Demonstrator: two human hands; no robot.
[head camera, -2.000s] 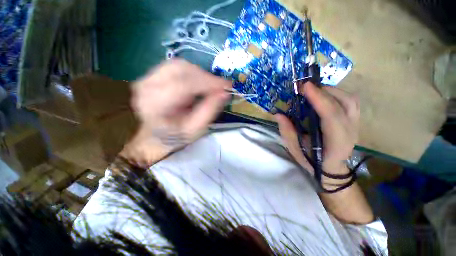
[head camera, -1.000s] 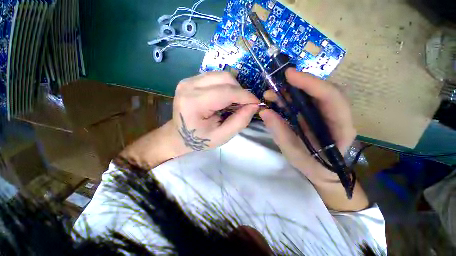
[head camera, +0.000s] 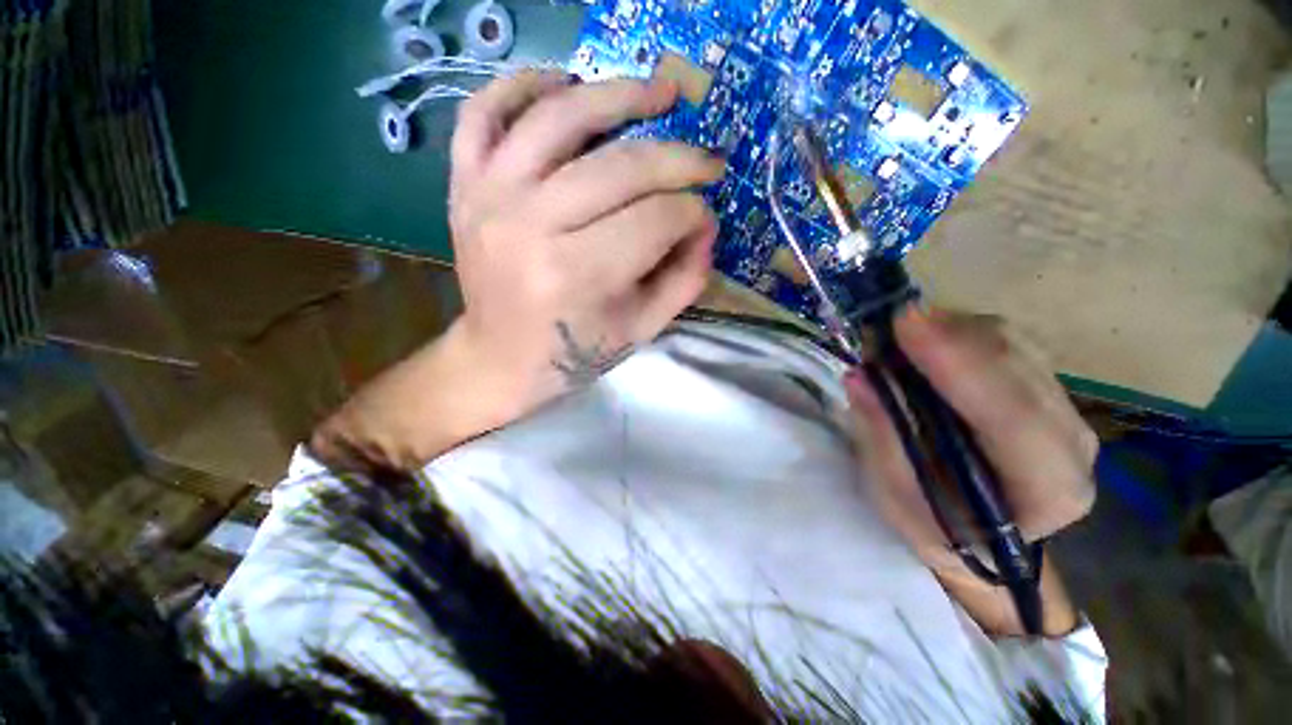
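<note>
The blue circuit board (head camera: 921, 121) lies at an angle at the top centre. My right hand (head camera: 992, 425) is closed round the black handle of the soldering iron (head camera: 921, 375). The iron's metal barrel and the thin curved feed tube beside it point up over the board; I cannot tell if the tip touches it. My left hand (head camera: 581, 227) lies over the board's left part, fingers curled. Its fingertips are partly hidden, so I cannot tell if it holds a lead. Several white ring discs (head camera: 489, 27) with white leads lie left of the board.
The board lies partly on a tan work board (head camera: 1134, 213) over a green mat (head camera: 284, 128). Stacked boards (head camera: 85, 142) stand at the far left. Cardboard boxes (head camera: 269, 340) are below left. A round clear object is cut off at the right edge.
The hands were together with a thin lead between the fingertips; now they are apart. My right hand has moved right and down with the iron. My left hand has moved up and left over the board.
</note>
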